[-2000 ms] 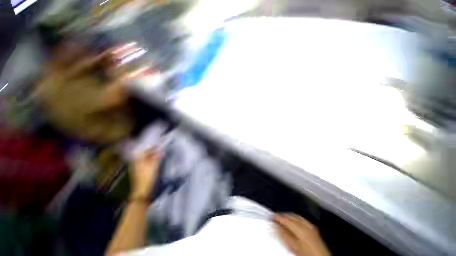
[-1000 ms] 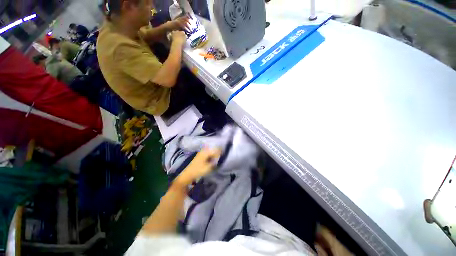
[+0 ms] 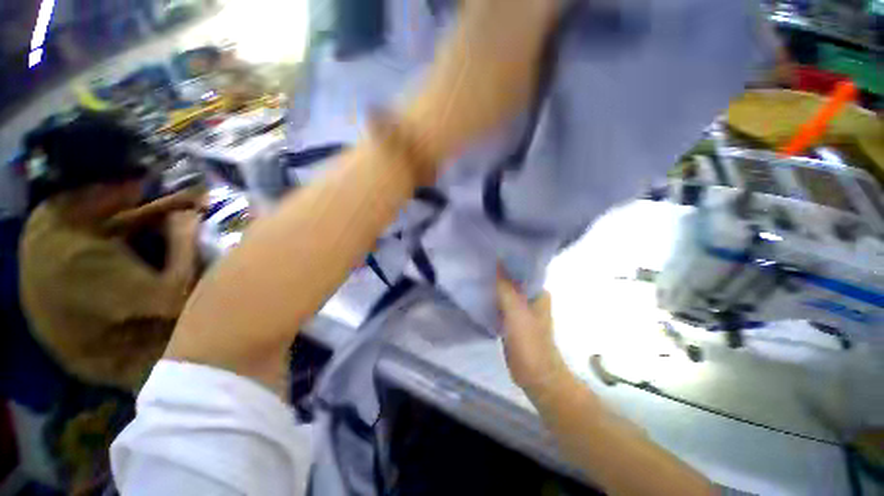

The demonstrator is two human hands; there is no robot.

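Observation:
The light grey garment (image 3: 611, 126) with narrow navy strips is lifted in front of me, blurred, high over the table; part of it hangs past the table's front edge. My left hand (image 3: 499, 58) is raised at the top centre against the garment; its fingers are cut off by the picture's edge or hidden, so its grip cannot be seen. My right hand (image 3: 523, 320) is lower, near the middle, with thumb and fingers closed on the garment's lower part. The white sewing machine (image 3: 722, 262) with a blue stripe stands to the right of the garment.
The white table (image 3: 611, 291) runs under the garment, and a thin dark cord (image 3: 698, 402) lies on it at the right. A coworker in a dark cap and tan shirt (image 3: 92, 281) sits at the left. An orange object (image 3: 822, 118) shows at the upper right.
The grey garment has gone from beside the table's front edge up over the table. My left arm has risen with it, and my right hand now shows on it. The view has turned towards the sewing machine.

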